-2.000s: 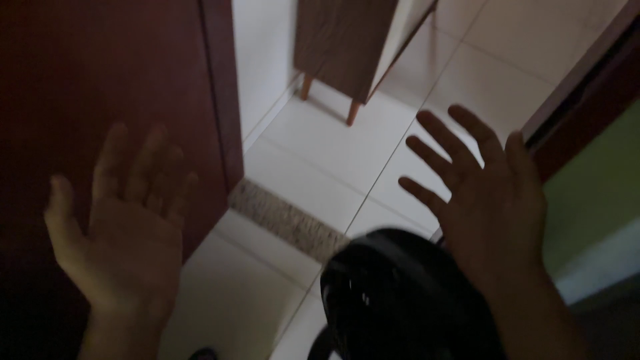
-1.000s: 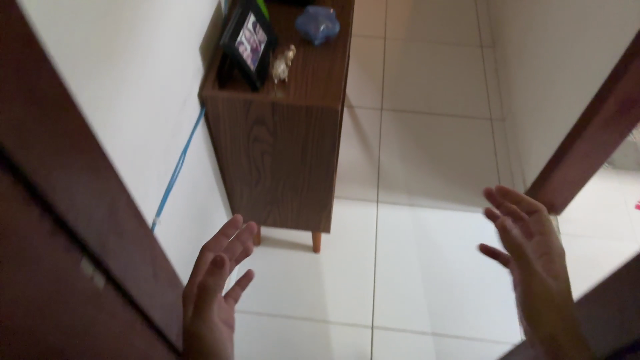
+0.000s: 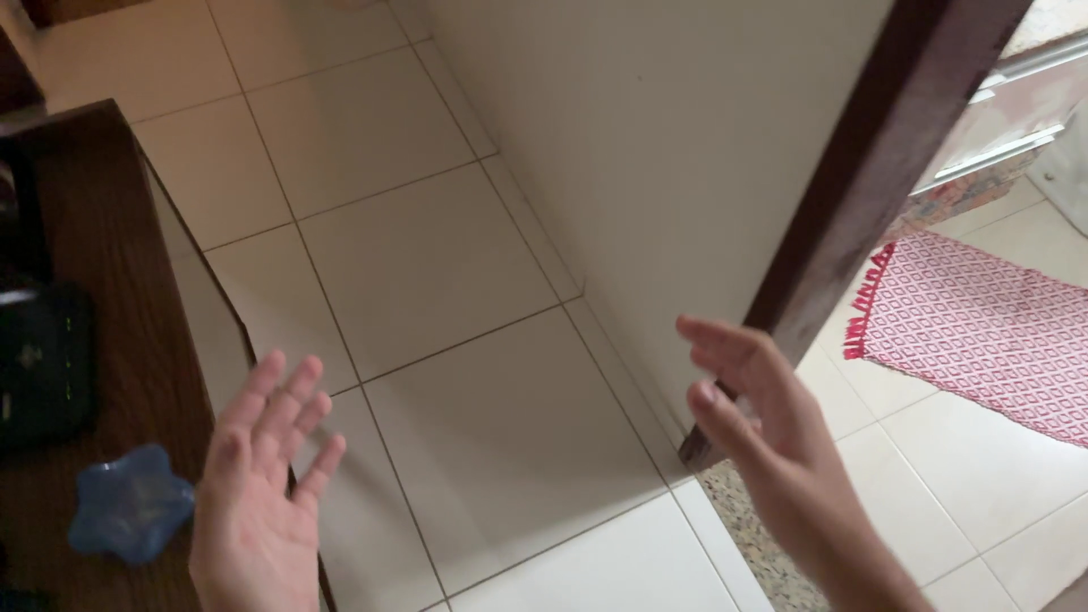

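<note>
My left hand (image 3: 263, 484) is raised palm up with its fingers apart, holding nothing. It appears in front of the edge of a dark wooden cabinet (image 3: 110, 255), just right of a blue star-shaped dish (image 3: 132, 503) on the cabinet top. My right hand (image 3: 765, 425) is also empty, its fingers loosely curved and apart from the thumb. It overlaps the view of the lower end of a dark wooden door frame (image 3: 858, 153). Whether either hand touches anything behind it cannot be told, but neither grips a thing.
A dark device (image 3: 42, 365) lies on the cabinet. Light floor tiles (image 3: 459, 280) run between the cabinet and a pale wall (image 3: 663, 170). Through the doorway at right, past a speckled stone threshold (image 3: 744, 527), a red and white patterned rug (image 3: 986, 323) lies on the floor before a drawer unit (image 3: 1003, 127).
The view has moved forward past the first doorway and turned right. The cabinet is now close at the left, and the rug has come into view. Both hands have stayed raised and empty.
</note>
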